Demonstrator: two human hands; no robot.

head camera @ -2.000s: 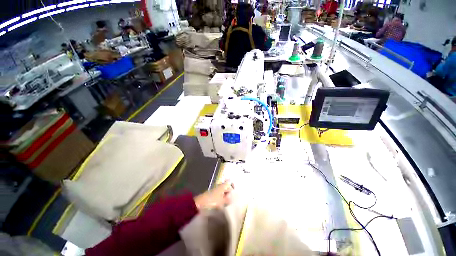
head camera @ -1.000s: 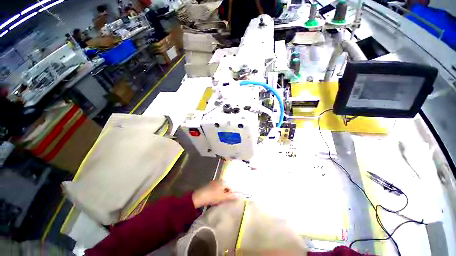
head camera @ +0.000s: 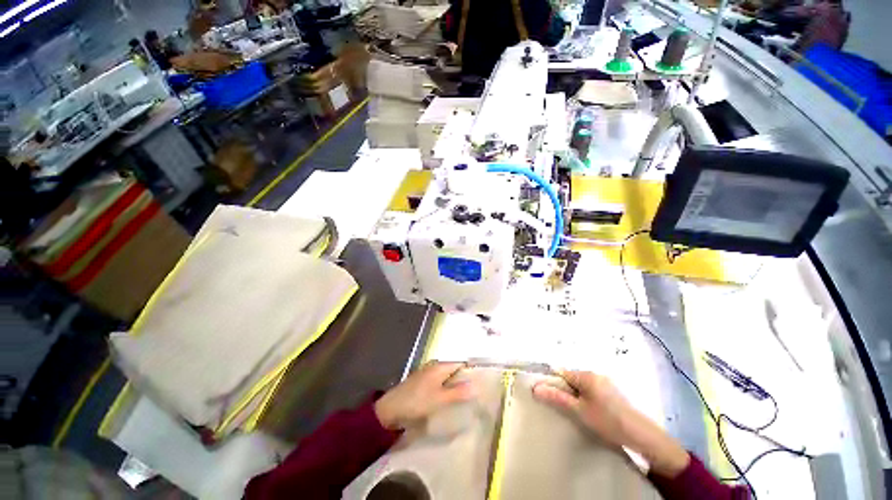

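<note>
A beige fabric panel [head camera: 460, 435] lies in front of the sewing machine head [head camera: 455, 259], with a yellow binding strip [head camera: 503, 430] running along its middle. Its lower left part is curled into a tube. My left hand [head camera: 426, 395] rests on the panel's far left edge, thumb and fingers on the cloth. My right hand [head camera: 593, 408] lies on the far right edge in the same way. A thin greyish band at the far edge runs between both hands. The panel's near part is cut off by the picture's rim.
A folded beige stack with yellow edges [head camera: 235, 312] lies at the left. A touchscreen [head camera: 748, 202] stands at the right on its arm. Thread snips [head camera: 735, 375] and a thin black cable [head camera: 724, 430] lie on the table at the right. A person [head camera: 499, 34] is behind the machine.
My right hand has come into view from the bottom right and is now on the panel. The panel's edge has become straight between both hands. The view has shifted slightly.
</note>
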